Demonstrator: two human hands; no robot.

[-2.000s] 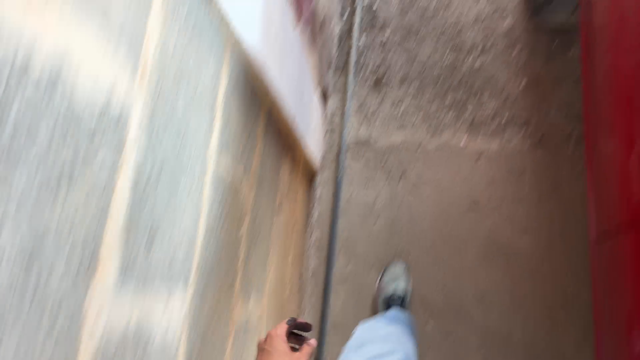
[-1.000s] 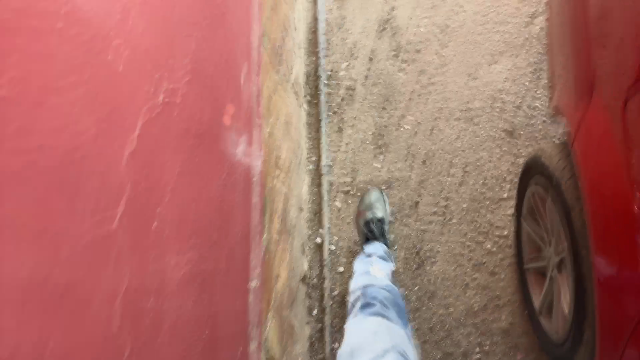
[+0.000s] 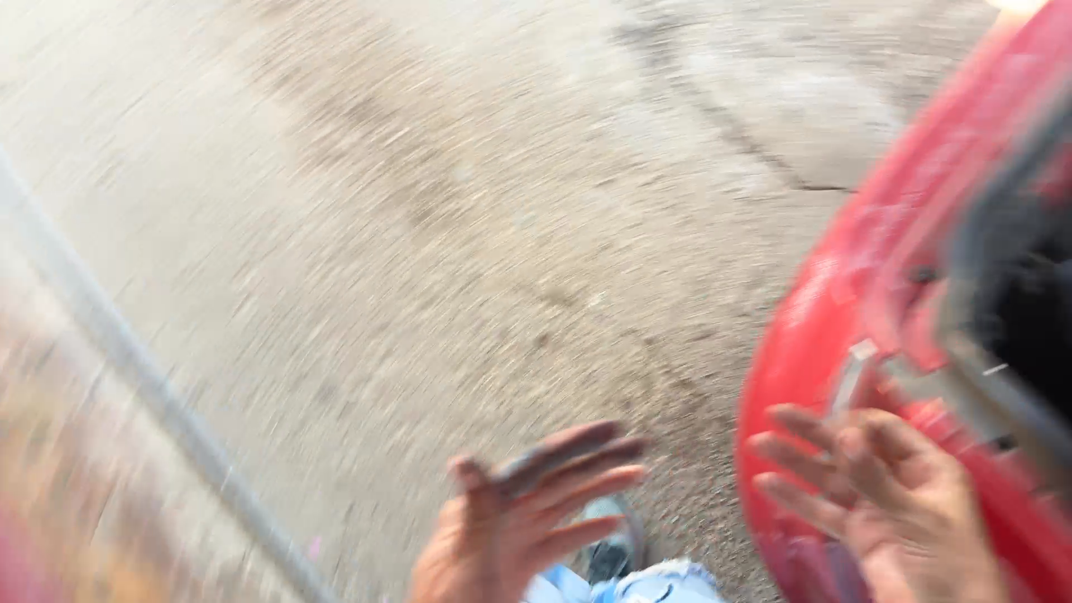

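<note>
My left hand point(image 3: 523, 511) is at the bottom middle, fingers spread, with dark smudges on the index and middle fingers and nothing in its grasp. On the right, my right hand point(image 3: 888, 494) is in front of a red car point(image 3: 804, 335), with a small pale, narrow object point(image 3: 852, 377) sticking up from between its thumb and fingers. The object is blurred and its kind cannot be told. Beyond the right hand, the car's front body and a dark opening, seemingly the engine bay point(image 3: 1034, 310), are in view.
Rough, cracked ground point(image 3: 469, 251) stretches ahead and to the left. A grey pipe point(image 3: 167, 394) runs diagonally along the left side, beside a blurred pinkish wall base point(image 3: 59, 469). My shoe point(image 3: 610, 544) and light blue jeans point(image 3: 653, 588) show below.
Both hands have come into view; a second ago neither showed. The view has turned and moved from the car's wheel to its red front body, and the red wall has mostly left the picture.
</note>
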